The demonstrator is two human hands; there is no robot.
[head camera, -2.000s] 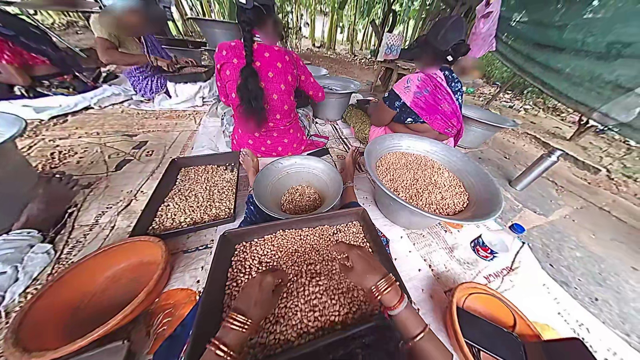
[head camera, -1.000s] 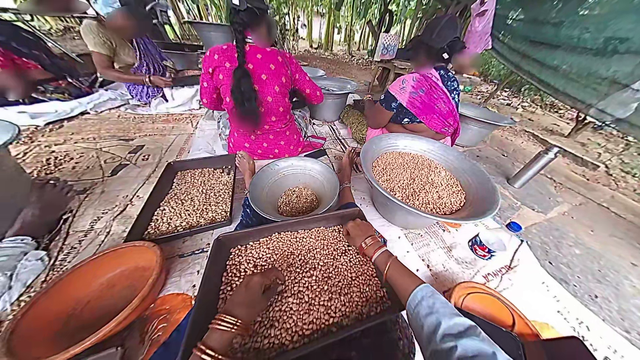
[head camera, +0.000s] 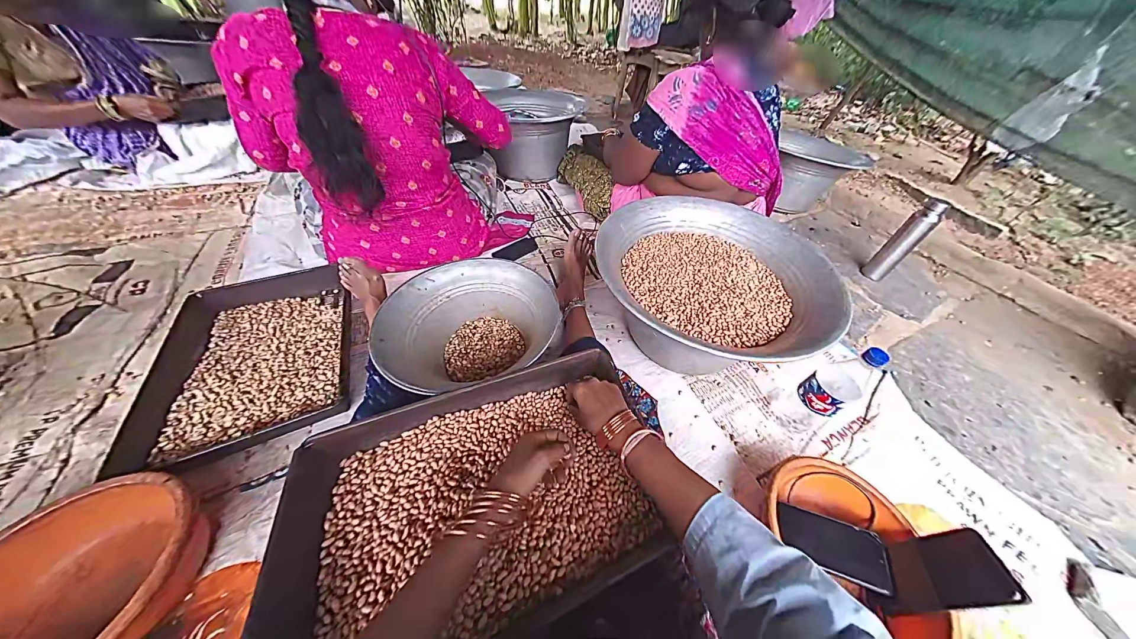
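A dark rectangular tray (head camera: 286, 532) full of brown-and-tan seeds or nuts (head camera: 399, 497) lies in front of me. My left hand (head camera: 532, 460) hovers over or rests on them near the middle, fingers curled; whether it pinches any is unclear. At the tray's far right corner is my right hand (head camera: 593, 404), fingers bent down at the edge of the pile; its fingertips are partly hidden. Just beyond the tray, between two bare feet, a metal basin (head camera: 417, 319) holds a small heap of similar pieces. A larger metal basin (head camera: 825, 311) at the right holds many more.
Left stands a second dark tray (head camera: 200, 311) of paler pieces. Orange basins (head camera: 89, 550) sit at the lower left, another (head camera: 830, 488) at the lower right beneath a phone (head camera: 834, 546) in an open case. A steel bottle (head camera: 905, 240) and seated people are farther off.
My left hand has moved from the tray's left side toward its middle. My right hand, over the pile's right part two seconds ago, is at the far right corner. The view has shifted closer.
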